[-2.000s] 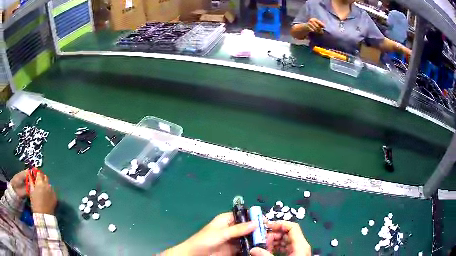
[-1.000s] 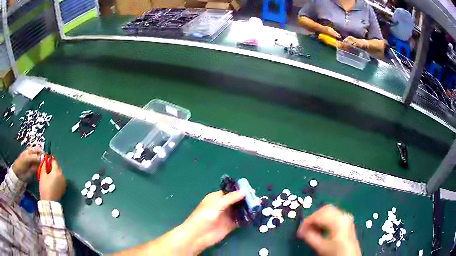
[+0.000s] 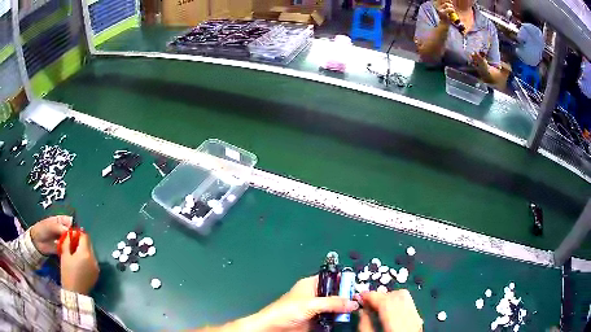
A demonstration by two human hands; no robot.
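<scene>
My left hand (image 3: 303, 303) holds a black housing (image 3: 328, 280) with a blue cell (image 3: 347, 285) along its right side, near the bottom middle. A small greenish piece shows at the housing's upper end. My right hand (image 3: 393, 310) is at the lower part of the blue cell, its fingertips close together; whether they pinch something small is too blurred to tell. Loose white and black round pads (image 3: 382, 272) lie just beyond and right of my right hand. The lower end of the housing is partly hidden by my left hand.
A clear box (image 3: 194, 207) with discs lies left of centre. Small parts (image 3: 509, 311) lie at right. A neighbour's hands hold red-handled cutters (image 3: 69, 240) at left. A black unit (image 3: 536, 219) lies on the belt (image 3: 389, 162). A person opposite holds a yellow-orange stick (image 3: 455, 19).
My right hand has come back from the right, beside the pads, to the blue cell. The unit in my left hand is more upright. The person opposite has raised the yellow-orange stick.
</scene>
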